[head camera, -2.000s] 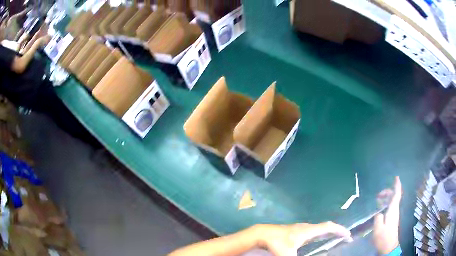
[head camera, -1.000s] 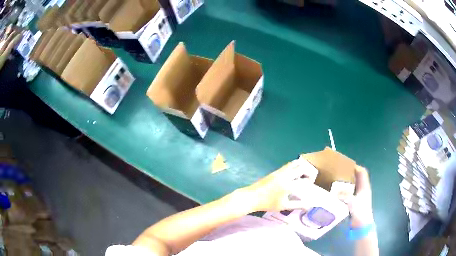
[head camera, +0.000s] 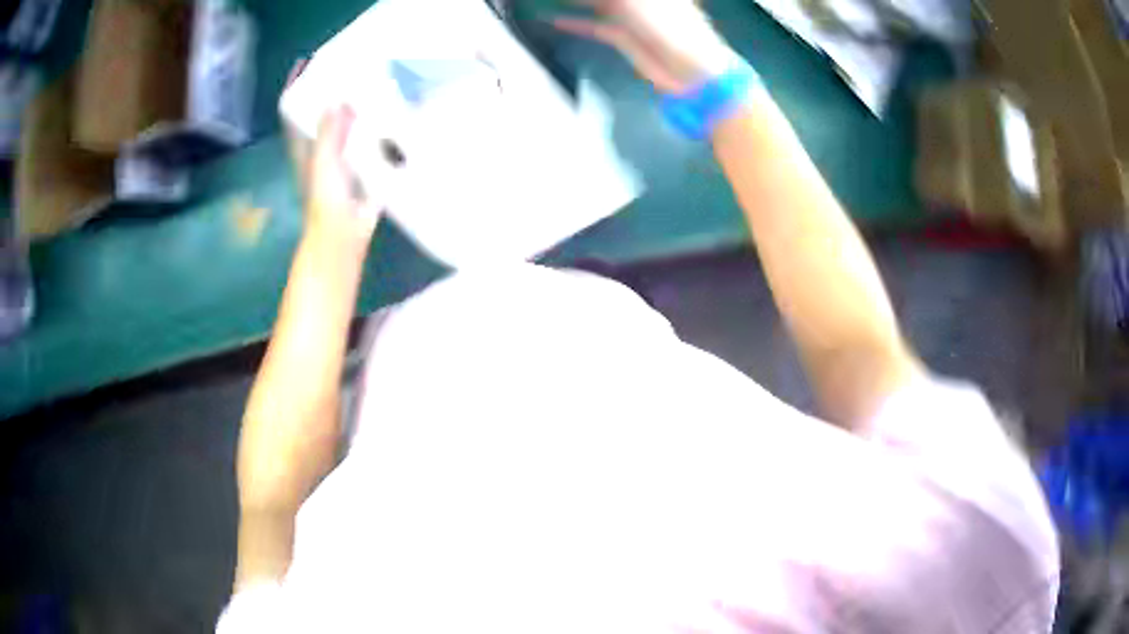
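Note:
A white printed carton (head camera: 495, 161) is tilted in front of me over the edge of the green bench, blurred and overexposed. My left hand (head camera: 337, 167) grips its left side. My right hand (head camera: 650, 37), with a blue wristband, is raised beyond the carton's right side near the top edge. It is apart from the carton with fingers spread, and I see nothing in it. The inside of the carton is hidden.
Open brown cartons (head camera: 130, 74) stand on the green bench (head camera: 136, 297) at the upper left, with a small tan scrap (head camera: 249, 221) nearby. White printed sheets (head camera: 842, 43) lie at the upper right. A brown corrugated box (head camera: 978, 155) is beyond the bench at right.
The view has turned to the right. The carton that both hands held is now in my left hand, its white outside towards me. My right hand has come off it and moved away to the upper right.

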